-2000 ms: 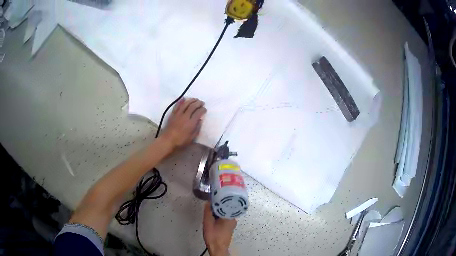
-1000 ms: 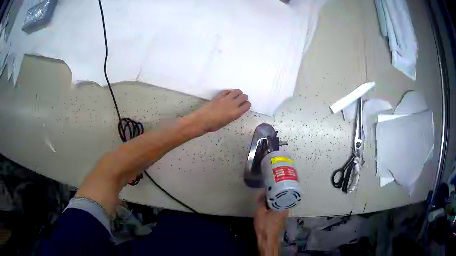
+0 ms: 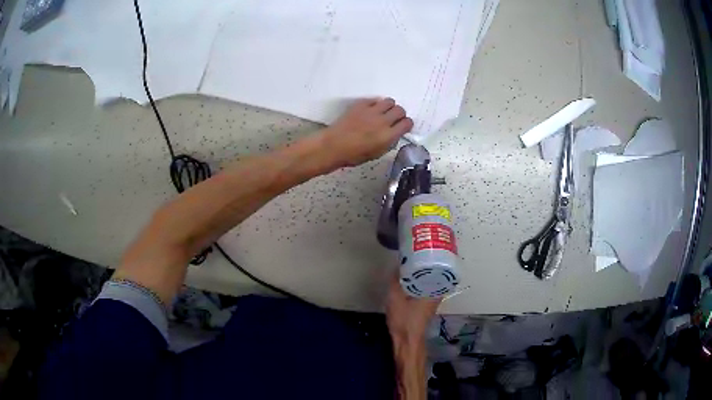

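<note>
The white fabric lay [image 3: 265, 55], with thin printed lines, spreads over the upper part of the table. My left hand [image 3: 373, 129] rests flat near its lower edge, beside the right corner. My right hand [image 3: 412, 306] is on the near side of the grey electric cutter [image 3: 428, 246], mostly hidden behind the motor, and holds it. The cutter has yellow and red labels and stands on its metal base, its front end at the lay's lower corner. The blade cannot be made out.
Tailor's shears [image 3: 560, 207] lie at the right, by a white strip [image 3: 557, 123] and cut panels [image 3: 636, 199]. Folded pieces [image 3: 639, 43] lie upper right. A black cord coil [image 3: 187, 173] is left, partly behind my forearm. A wrapped block [image 3: 40, 11] is far left.
Since one second ago, the cutter has moved up to the lay's corner. My left hand remains at the lay's edge, now closer to that corner. The metal bar seen two seconds ago is out of view.
</note>
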